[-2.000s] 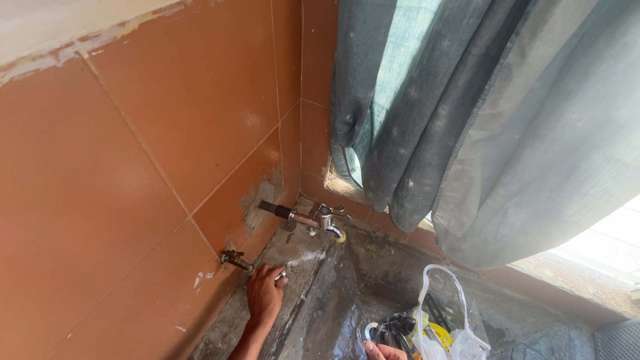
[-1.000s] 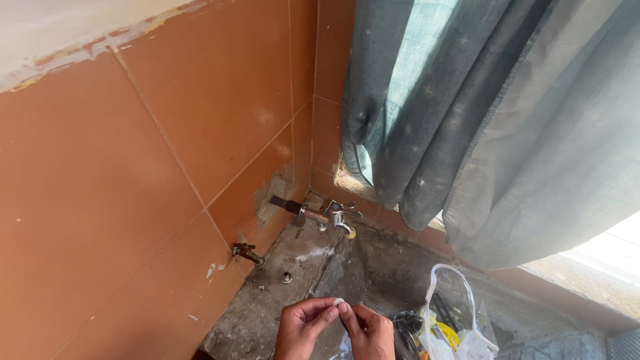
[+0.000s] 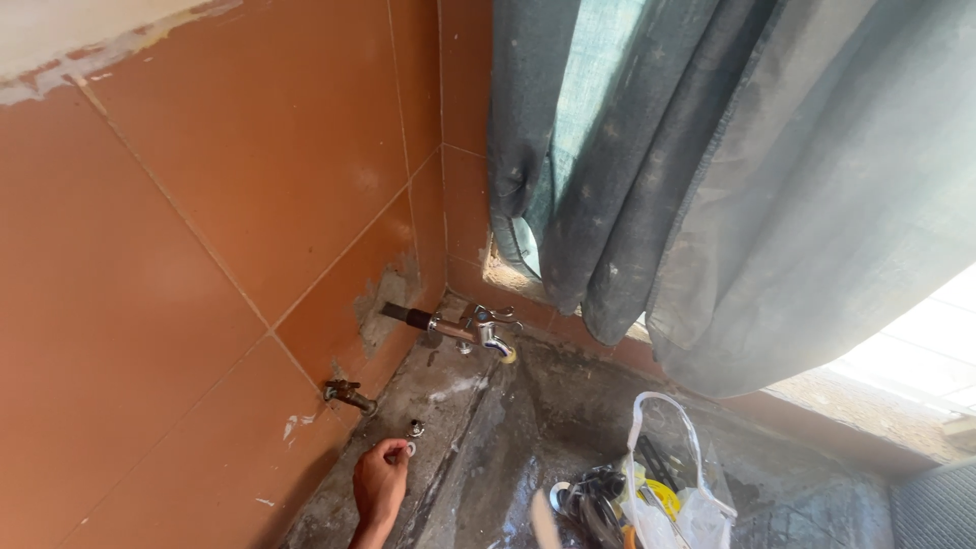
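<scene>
My left hand [image 3: 380, 484] is over the concrete ledge [image 3: 381, 457], thumb and forefinger pinched on a small white ring [image 3: 411, 448]. Just beyond it a small metal fitting [image 3: 415, 428] stands on the ledge. My right hand [image 3: 544, 518] shows only as a blurred finger at the bottom edge, beside a clear plastic bag [image 3: 686, 511] with a white handle; whether it holds anything is hidden. A chrome faucet [image 3: 486, 328] sticks out from the tiled wall on a dark pipe piece [image 3: 408, 315]. Nearer to me is an old corroded tap [image 3: 349, 396].
Inside the concrete basin [image 3: 488, 457], dark tools [image 3: 598, 496] and a yellow roll [image 3: 662, 497] lie in and around the bag. Grey curtains [image 3: 686, 191] hang over the window at the right. Orange tiles [image 3: 191, 229] cover the left wall.
One second ago both hands were together over the basin's near side. Since then they have parted, the left moving to the ledge and the right toward the bag.
</scene>
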